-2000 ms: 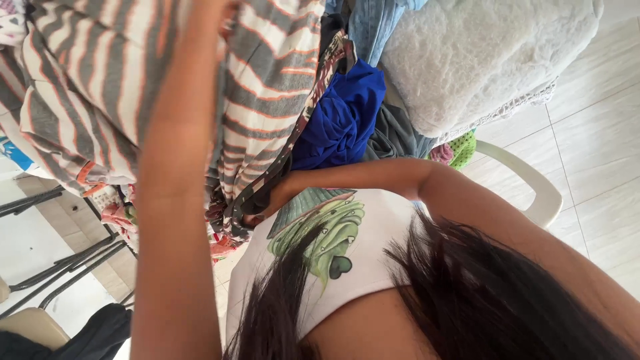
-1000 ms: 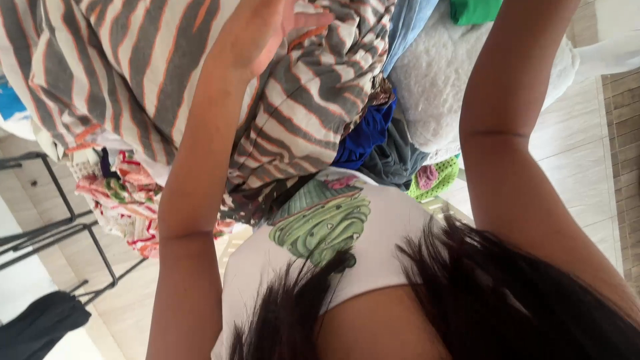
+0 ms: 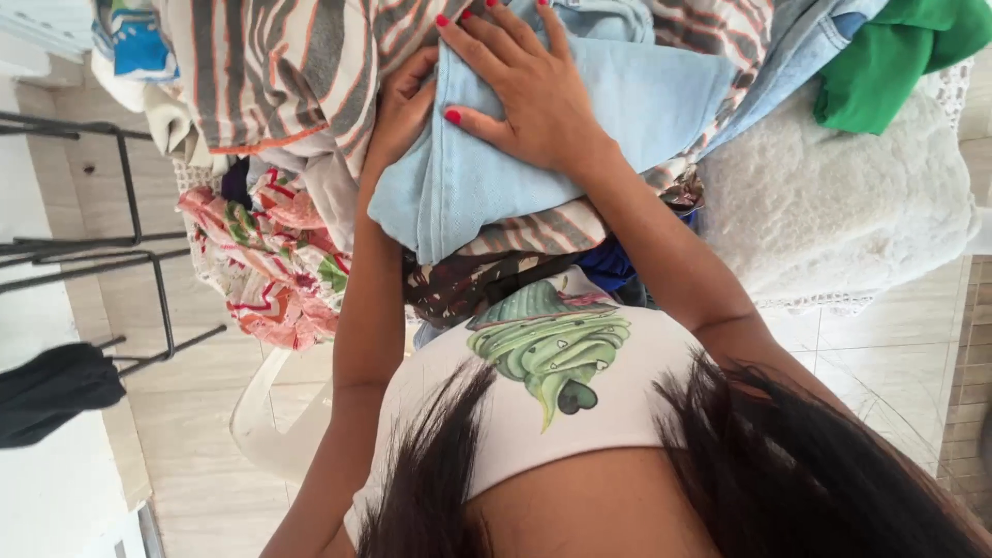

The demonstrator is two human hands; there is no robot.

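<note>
A folded light-blue denim garment (image 3: 496, 178) lies over a grey, white and orange striped cloth (image 3: 271, 70). My right hand (image 3: 535, 101) rests flat on top of the denim, fingers spread, red nails showing. At the denim's left edge, my left hand (image 3: 404, 101) has its fingers curled against the fold; part of that hand is hidden by the fabric. Beneath the striped cloth shows a dark patterned fabric (image 3: 465, 283), with a royal blue cloth (image 3: 608, 263) to its right.
A fluffy white textile (image 3: 837, 201) lies at the right, with a green cloth (image 3: 876, 77) above it. Coral floral fabric (image 3: 279, 263) hangs at the left. Black metal rods (image 3: 132, 186) and a black cloth (image 3: 58, 391) stand further left. A white plastic chair part (image 3: 260, 418) is below.
The folded denim now lies under my hands on the striped cloth. My right hand, out of view at the right a second ago, has come in onto it. My left hand is now at its edge.
</note>
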